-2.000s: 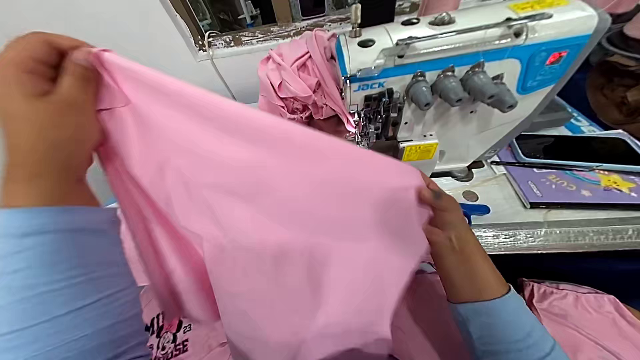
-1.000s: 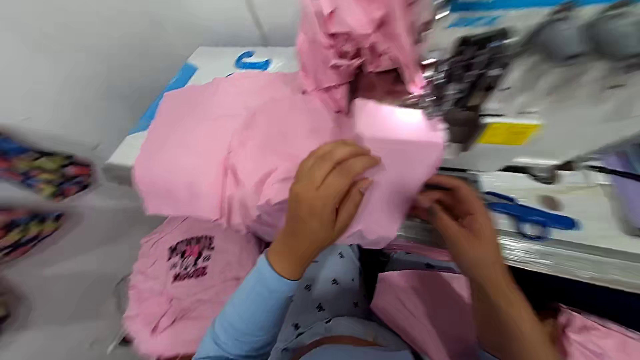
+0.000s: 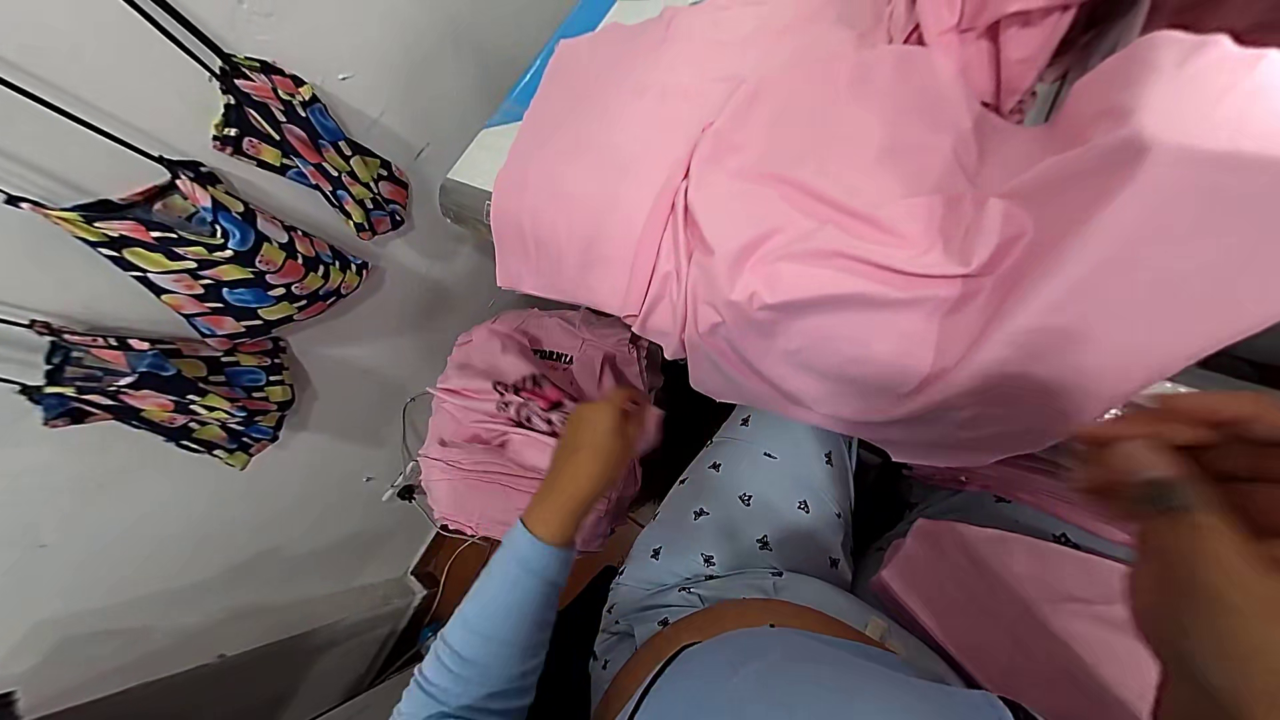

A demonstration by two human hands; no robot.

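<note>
A large sheet of plain pink fabric [image 3: 850, 220] spreads over the sewing table and droops past its front edge. Low on the left lies a pile of pink printed garment pieces [image 3: 480, 450], with my left hand [image 3: 600, 440] at its right side; the fingers are closed on a bit of pink cloth, blurred. My right hand [image 3: 1190, 460] is at the far right by the lower edge of the large fabric, blurred by motion, and whether it grips anything is unclear. Another folded pink piece [image 3: 1020, 610] rests beside my lap.
Patterned garments [image 3: 240, 260] hang by black straps against the white wall on the left. The table's corner [image 3: 468, 190] sticks out near them. Thin white cables [image 3: 445, 580] run beside the pile. My legs in light blue printed trousers [image 3: 760, 490] are under the table edge.
My left hand has moved from the fabric on the table down to the printed pile. The pink sheet held between both hands two seconds ago is no longer held up. The view has swung left.
</note>
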